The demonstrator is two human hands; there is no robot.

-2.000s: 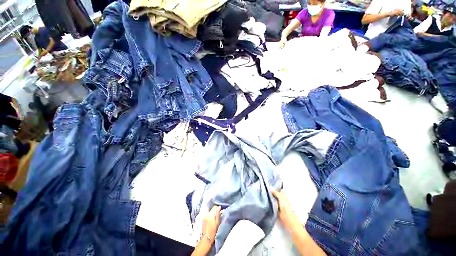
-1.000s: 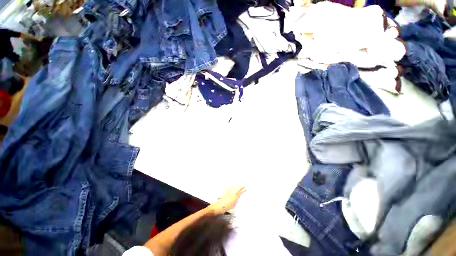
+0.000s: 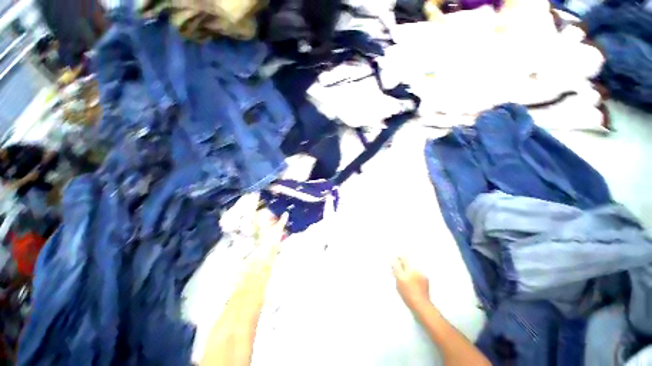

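The frame is blurred. My left hand (image 3: 270, 234) reaches forward to the near edge of the navy printed cloth (image 3: 304, 211) and a small whitish cloth (image 3: 239, 216); whether it grips either is unclear. My right hand (image 3: 412, 282) is over the white tabletop (image 3: 357, 286), fingers bent, and any small thing in it cannot be made out. The pale inside-out jeans (image 3: 572, 250) lie at the right on top of the darker finished-side jeans (image 3: 525, 168), away from both hands.
A large blue denim pile (image 3: 207, 121) fills the left side. Khaki trousers (image 3: 207, 18) and black garments (image 3: 297, 25) lie at the far side. A stack of white garments (image 3: 493, 64) is at the far right, with more denim (image 3: 629, 53) beyond it.
The pale jeans have moved from between my hands onto the blue jeans at the right. My left hand has moved forward to the navy cloth. My right hand is back over the table.
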